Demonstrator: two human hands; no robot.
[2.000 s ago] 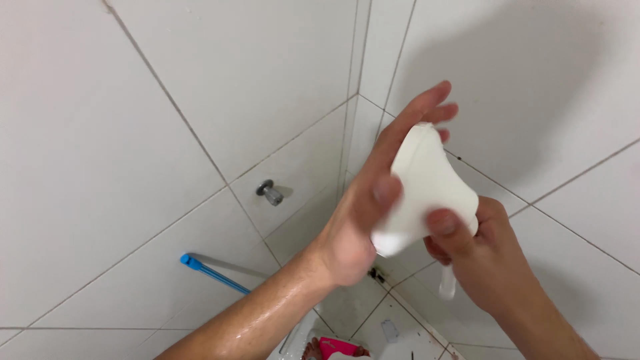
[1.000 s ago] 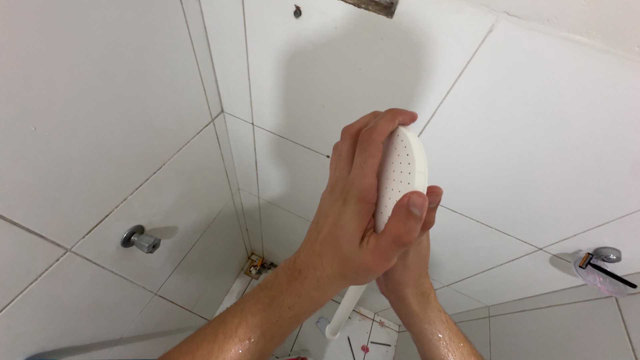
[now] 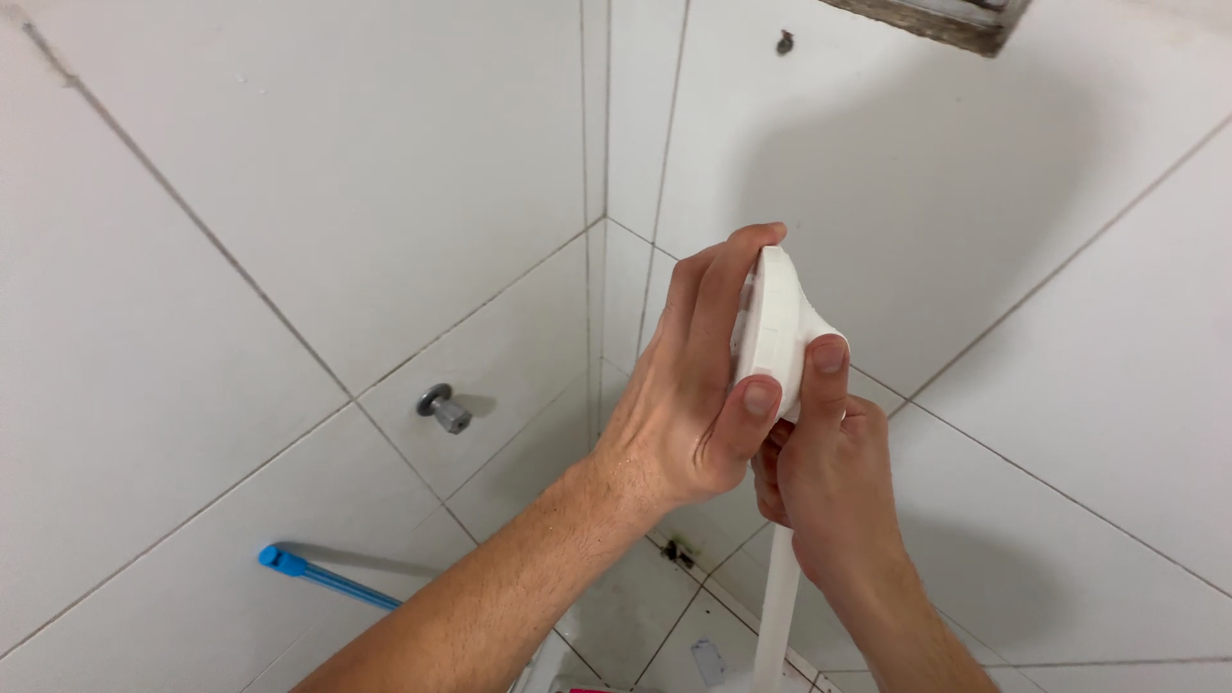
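A white plastic shower head is held up in front of the tiled corner, seen nearly edge-on. My left hand grips its rim, with the palm and fingers across the spray face and the thumb on the lower edge. Around the neck at the back closes my right hand, its thumb resting on the rear of the head. A white tube or handle runs down below my right hand; its lower end is out of view. The spray holes are mostly hidden by my left hand.
A metal valve stem juts from the left wall. Lower left, a blue pole leans at the wall. A dirty frame edge is at the top, near a dark wall hole. Dark debris lies in the floor corner.
The shower head has turned from showing its holed spray face to a nearly edge-on view. My right hand, behind my left a second ago, now shows at the neck. The view has swung left.
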